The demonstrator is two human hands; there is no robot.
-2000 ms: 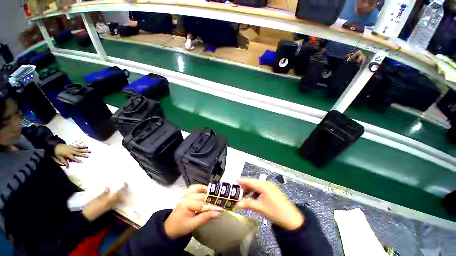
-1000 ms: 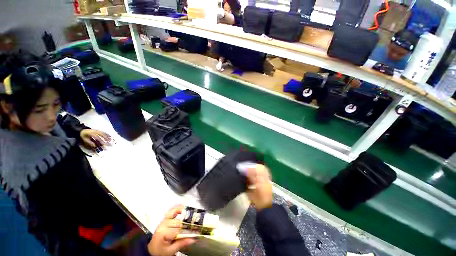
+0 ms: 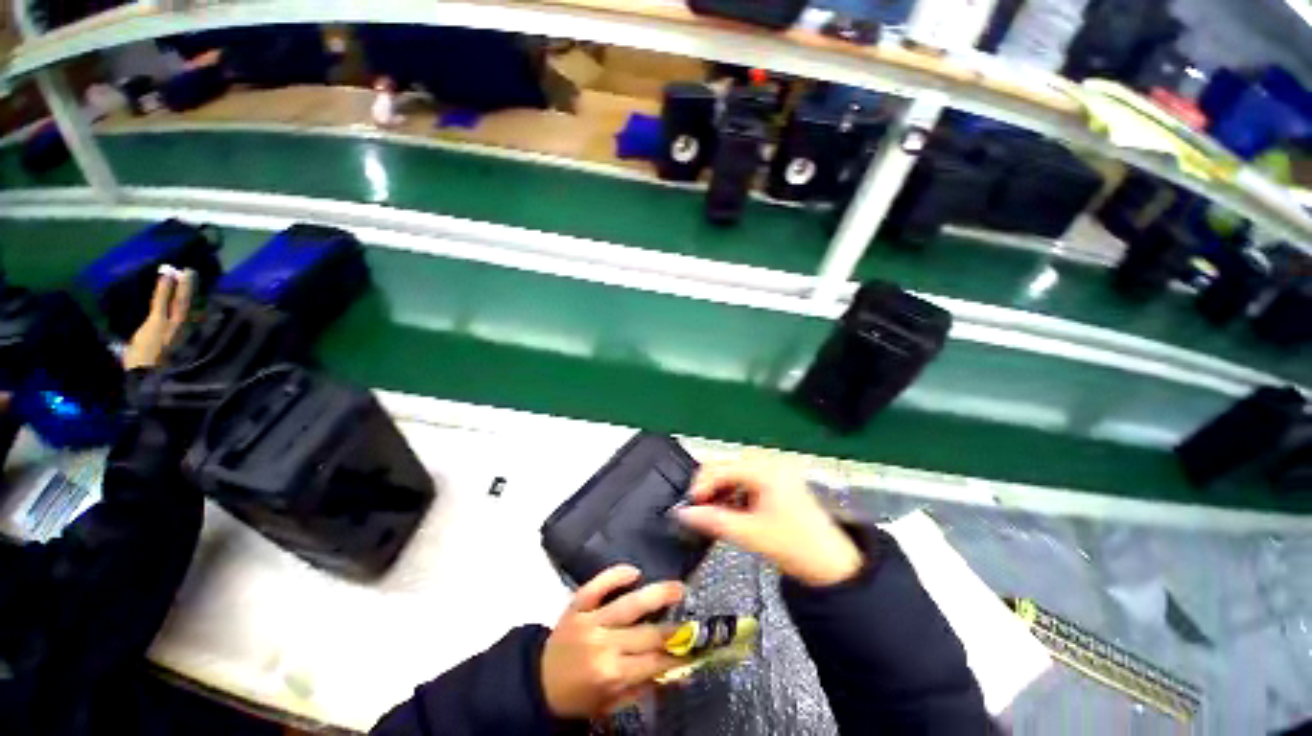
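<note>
A black bag lies on the bench in front of me, its flat face up. My left hand holds the label sheet, a pale-yellow strip with black and yellow prints, and its fingers rest on the bag's near edge. My right hand is over the bag's right side, thumb and fingertips pinched together. Whether a label is between those fingertips cannot be told; the fingers hide it.
Black bags stand at the left beside another worker's hand. Black-and-blue bags and a black bag lie on the green belt. White paper and a patterned strip lie right, on shiny plastic.
The view has turned right. The bag, earlier tilted behind my blurred right hand, now lies flat under both hands. My left hand has moved onto its edge, still holding the sheet.
</note>
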